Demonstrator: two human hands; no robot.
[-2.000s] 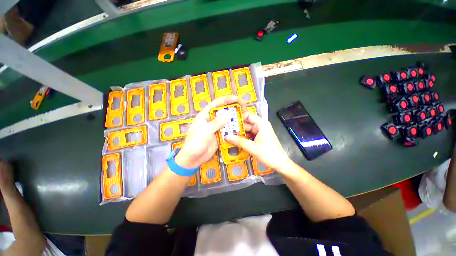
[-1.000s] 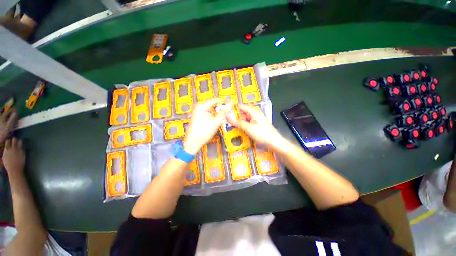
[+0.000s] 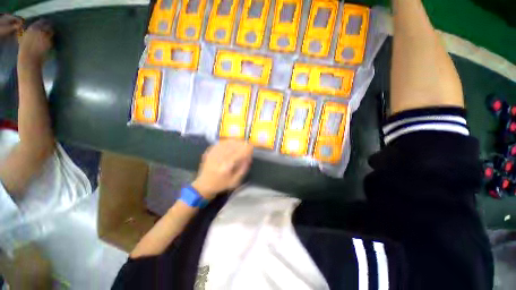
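Observation:
The whitish blister tray (image 3: 205,107) lies on the dark green bench and holds yellow-orange front housings (image 3: 243,67) in three rows; two pockets in the front row are empty. My left hand (image 3: 223,166), with a blue band (image 3: 193,196) on the wrist, is at the tray's front edge, blurred, with its fingers curled; whether it holds anything cannot be told. My right forearm reaches up past the tray's right side, and my right hand is cut off by the top edge.
Black parts with red round faces (image 3: 507,184) are massed at the far right. The green belt shows at the top right behind a pale edge (image 3: 478,52). Another person's arm (image 3: 35,107) rests on the bench at left. A cardboard box (image 3: 121,198) is below the bench.
The view has shifted, with the tray now higher in it. My hands have parted: the left has come down to the tray's front edge, the right has reached up out of view. The housing between them has gone.

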